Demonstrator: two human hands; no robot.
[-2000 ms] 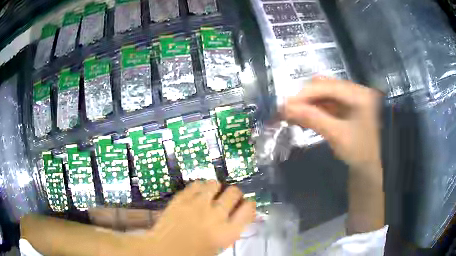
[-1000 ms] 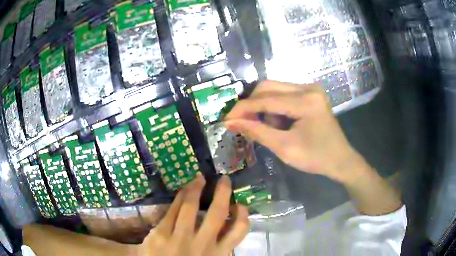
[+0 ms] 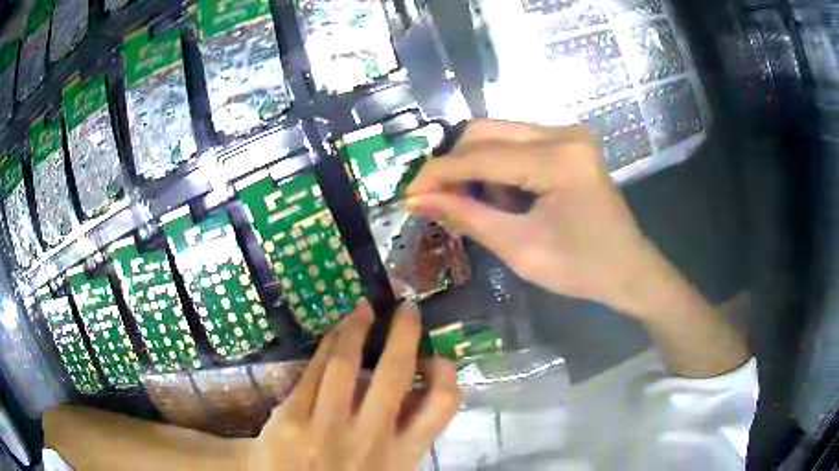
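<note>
My right hand (image 3: 534,212) pinches the upper edge of a silvery keypad dome sheet (image 3: 428,258) between thumb and forefinger. The sheet lies over the lower part of the rightmost green circuit board (image 3: 379,167), whose green top shows. My left hand (image 3: 359,396) lies palm down at the near edge of the component tray (image 3: 221,172). Its fingers are spread, with two fingertips near the sheet's lower edge; it holds nothing that I can see. Several bare boards with pale pads (image 3: 304,253) sit to the left in the same row.
Boards with grey-covered lower parts (image 3: 237,78) fill the farther rows. A glossy dome carrier sheet (image 3: 644,92) lies right of the tray on the dark mat (image 3: 681,221). Reddish panels (image 3: 216,397) show beyond my left forearm. Shiny clear plastic (image 3: 515,414) lies at the near edge.
My right hand has come left from beside the carrier sheet, bringing the dome sheet down over the rightmost board. My left fingers have spread near that board. The view has moved closer.
</note>
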